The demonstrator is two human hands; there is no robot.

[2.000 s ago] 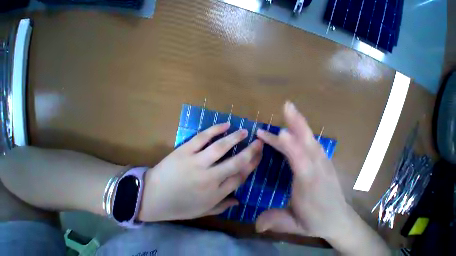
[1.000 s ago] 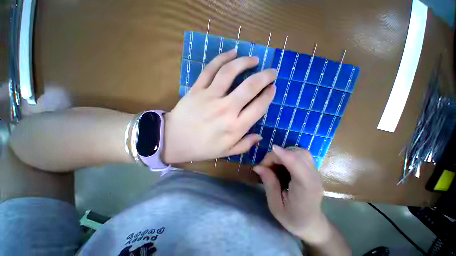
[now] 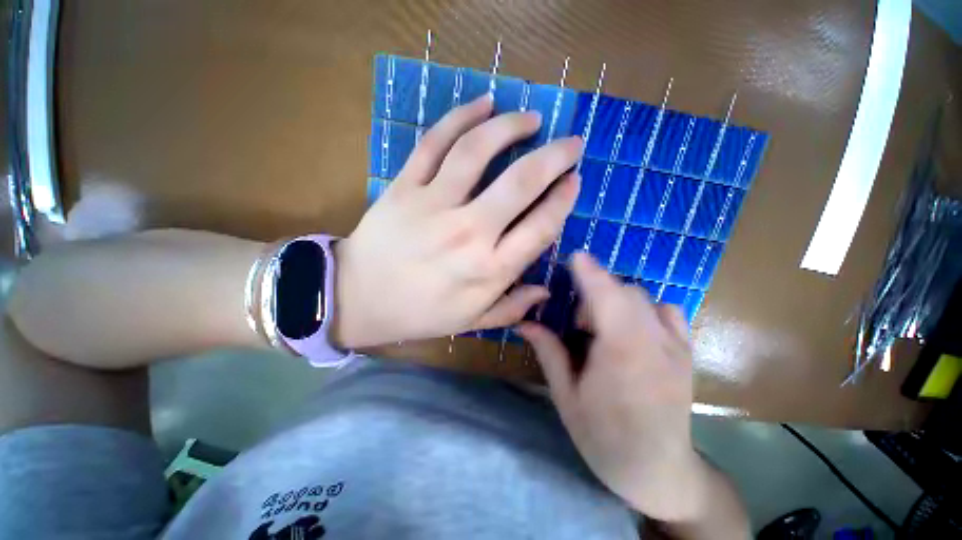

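A blue solar cell panel (image 3: 659,200) lies on the brown tabletop in front of me, with pale grid lines and thin wire ends sticking out past its far edge. My left hand (image 3: 469,222), with a wristband, lies flat on the panel's left half with fingers slightly spread, covering part of it. My right hand (image 3: 622,369) is over the near edge right of the middle, slightly blurred, with thumb and index finger apart. I cannot tell whether anything thin is between its fingers. A few wire ends show at the panel's near edge below my left hand.
A white strip (image 3: 860,148) lies to the right. A bundle of cut silvery ribbon pieces (image 3: 909,280) is beyond it, beside a black object with a yellow patch (image 3: 939,377). Another white strip (image 3: 42,116) and long silvery ribbon lengths (image 3: 21,158) are at the far left.
Since the first frame, the view has shifted and shows the panel higher. My right hand has moved off the panel's right part to its near edge. In the last second it moved slightly up over the panel.
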